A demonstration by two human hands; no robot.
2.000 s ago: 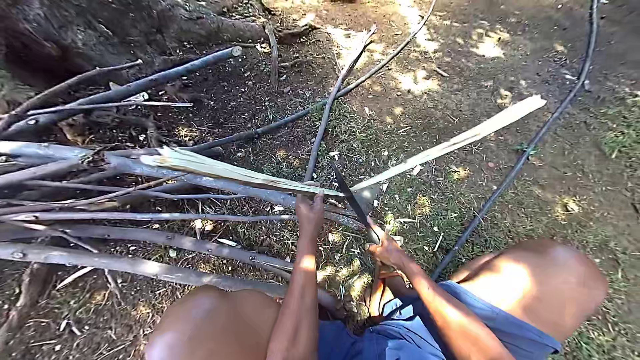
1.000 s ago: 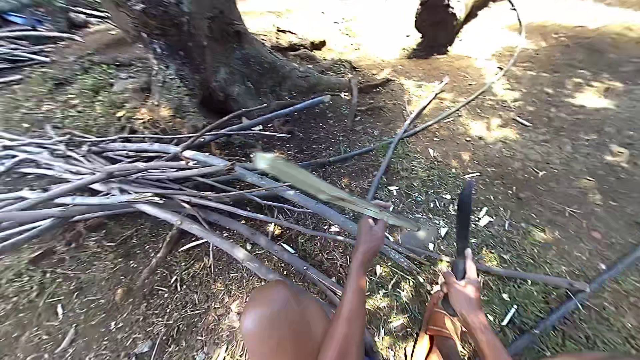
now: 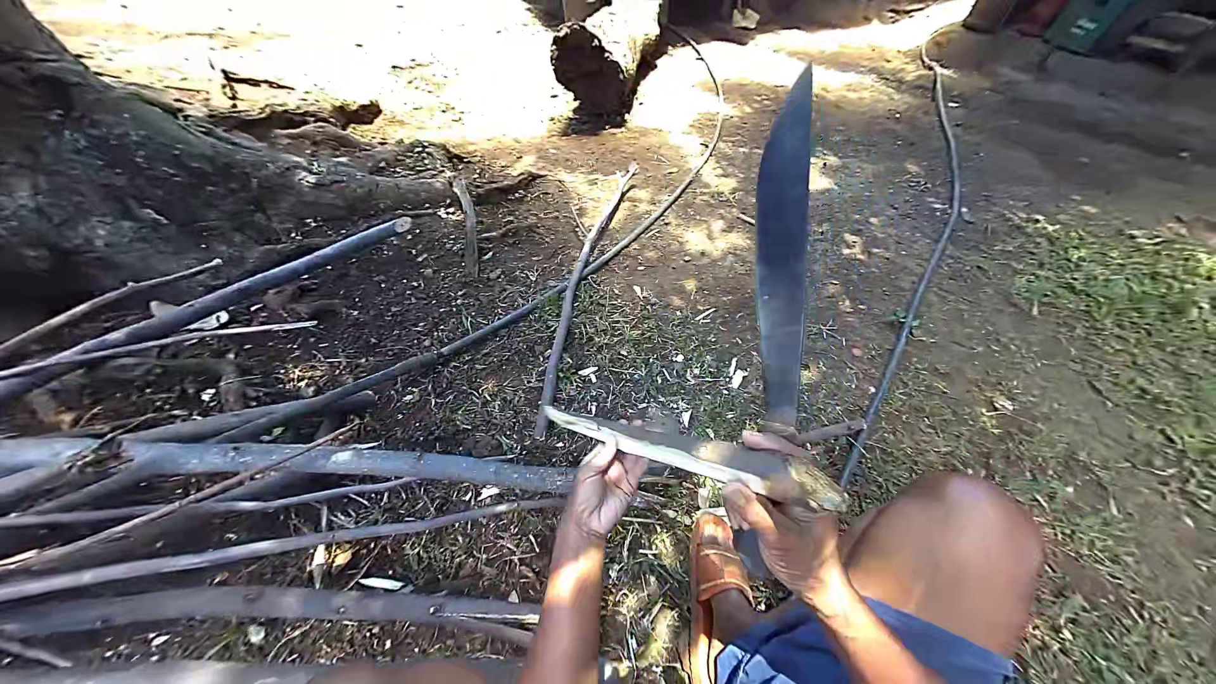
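Observation:
A split piece of wood, pale along its cut side, lies across both hands. My left hand pinches it near its thin end. At its thicker end, my right hand has fingers around the wood and also holds a machete. The dark, broad blade points up and away from me; its handle is mostly hidden by the hand and wood.
Cut branches are heaped on the left, beside a tree trunk. A forked stick crosses a long dark pole or hose. A dark hose runs along the right. My sandalled foot is below the wood.
The split wood was held only by my left hand one second ago; now my right hand touches it too. The machete has come up beside the wood. The view has shifted.

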